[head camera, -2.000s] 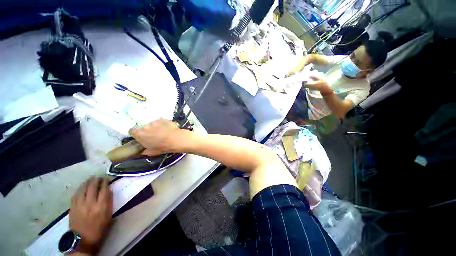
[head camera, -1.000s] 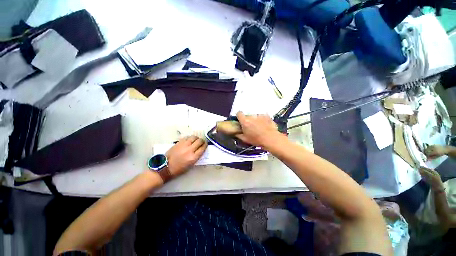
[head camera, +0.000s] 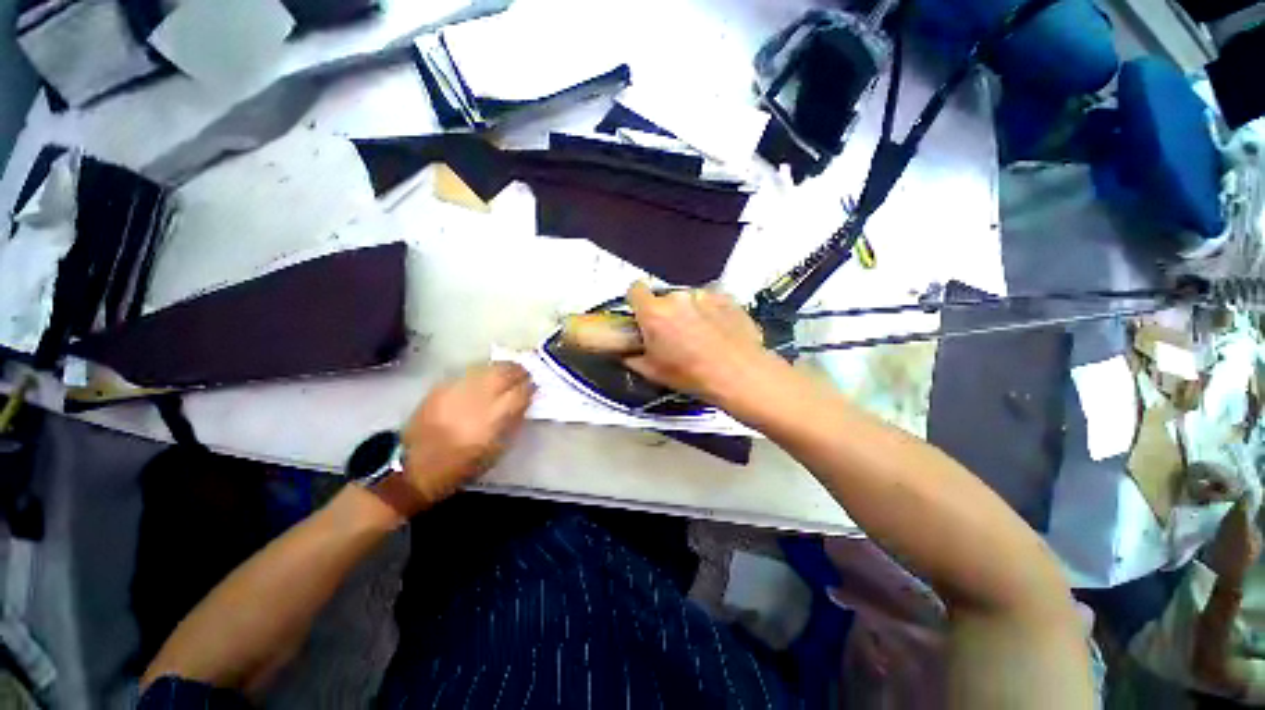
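My right hand (head camera: 690, 337) is closed round the pale wooden handle of the steam iron (head camera: 611, 372). The iron rests on the white template (head camera: 569, 407) near the table's front edge, its tip pointing left. A dark maroon fabric piece (head camera: 715, 445) shows below and right of the template; the rest is hidden. My left hand (head camera: 466, 423) lies at the template's left end, fingers bent towards the iron's tip. Whether it grips anything is unclear.
A dark tapered panel pile (head camera: 285, 316) lies left. More dark pieces (head camera: 631, 208) are fanned beyond the iron. Dark bundles (head camera: 111, 243) stand far left. A dark grey mat (head camera: 992, 416) is at right, with hose and cords crossing. Another person's arm (head camera: 1221, 596) shows far right.
The view first swung round to face the table, then shifted slightly. My left hand has moved back from the iron to the template's left end. My right hand still holds the iron.
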